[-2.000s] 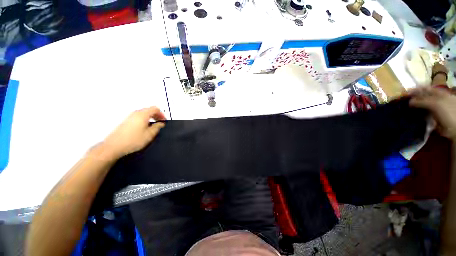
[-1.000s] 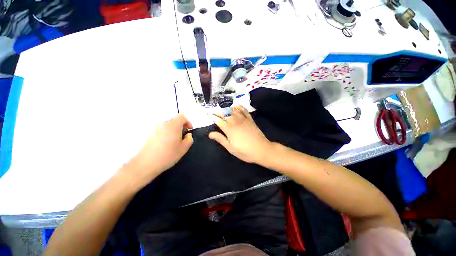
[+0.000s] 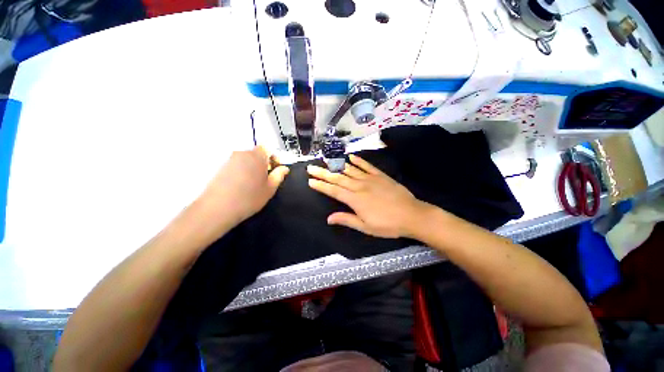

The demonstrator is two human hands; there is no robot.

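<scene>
The black cut panel (image 3: 291,225) lies on the sewing table, its upper edge at the presser foot and needle (image 3: 309,151). One part is bunched under the arm of the white sewing machine (image 3: 437,58), and another hangs over the front edge. My left hand (image 3: 247,178) pinches the panel's upper edge just left of the foot, fingertips partly hidden. My right hand (image 3: 371,196) lies flat on the panel right of the foot, fingers spread, pressing it and gripping nothing.
Red-handled scissors (image 3: 579,187) and a tan packet (image 3: 622,168) lie at the table's right end. Blue tape (image 3: 9,167) marks the left end. A tape measure strip (image 3: 335,275) runs along the front edge. Blue and pale cloth hang at the right.
The panel's upper edge and both hands have moved slightly up to the presser foot. The right fingers have spread flatter. The view has shifted closer to the machine head.
</scene>
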